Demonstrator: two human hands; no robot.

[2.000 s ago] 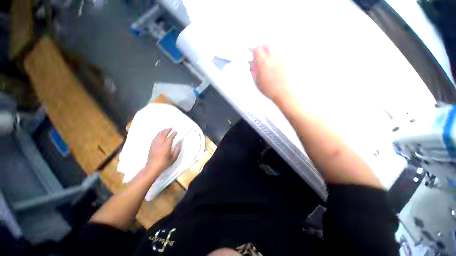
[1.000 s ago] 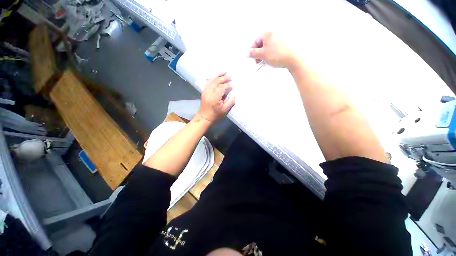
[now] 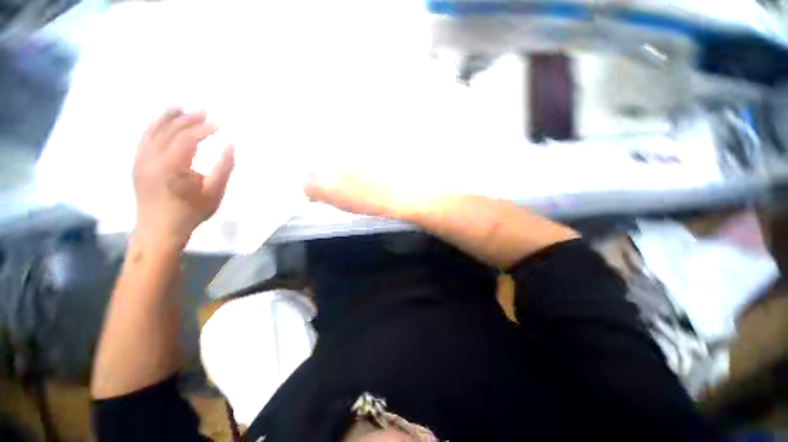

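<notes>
White cloth (image 3: 252,231) lies on the white table and its corner shows at the front edge; most of it is blown out against the table. My left hand (image 3: 180,177) is at the left of the table, fingers curved and apart, with nothing visible in it. My right hand (image 3: 341,192) is low over the table near the front edge, palm side not visible. Its fingers are washed out, so I cannot tell whether it holds cloth. A folded white bundle (image 3: 259,345) lies below the table edge, left of my lap.
The blurred sewing machine (image 3: 596,33) spans the upper right. A dark upright rectangle, probably the phone (image 3: 551,95), stands below it. Small dark and pinkish snips (image 3: 655,158) lie at the right of the table. White and pink scraps (image 3: 713,272) are heaped below the table at the right.
The view has swung right, bringing the machine and scraps into view. My left hand has lifted away from my right hand, and the hands are now wider apart.
</notes>
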